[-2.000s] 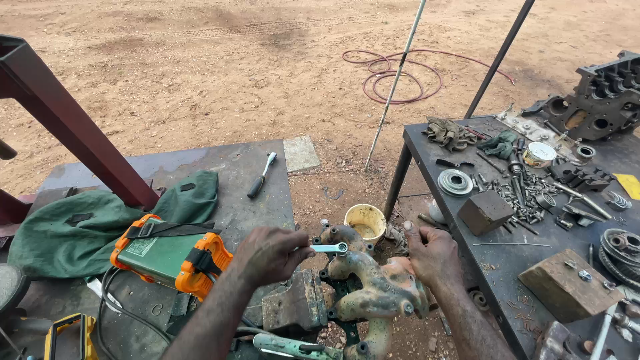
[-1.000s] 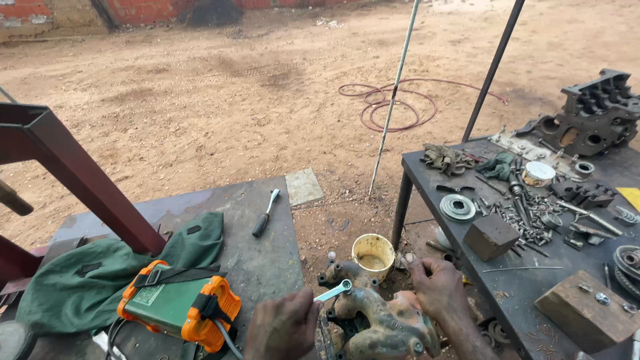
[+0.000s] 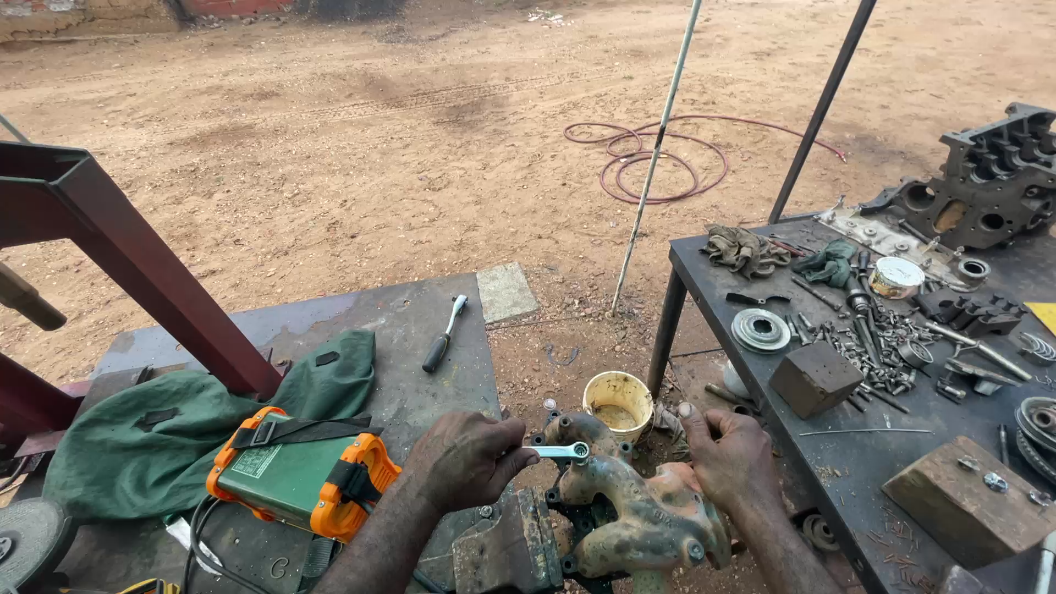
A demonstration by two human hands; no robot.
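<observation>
My left hand (image 3: pixel 472 462) grips a ring spanner (image 3: pixel 561 451), whose ring end sits over a stud or bolt at the top of a cast metal exhaust manifold (image 3: pixel 639 516). The manifold is held beside the jaws of a bench vise (image 3: pixel 507 544). My right hand (image 3: pixel 730 454) is at the manifold's right side, thumb raised and fingers curled; whether it holds something small cannot be told. Behind the manifold stands a dirty cream bucket (image 3: pixel 617 404).
A ratchet (image 3: pixel 445 334), green cloth (image 3: pixel 198 429) and green-orange machine (image 3: pixel 301 478) lie on the left bench. The right table (image 3: pixel 825 445) carries bolts (image 3: pixel 887 351), a pulley (image 3: pixel 761 330), metal blocks (image 3: pixel 817 378) and an engine block (image 3: pixel 1002 186). A hose (image 3: pixel 668 198) lies coiled on the ground.
My left hand, low by the manifold a second ago, has risen and the spanner now lies nearly level instead of tilted. My right hand stays by the manifold.
</observation>
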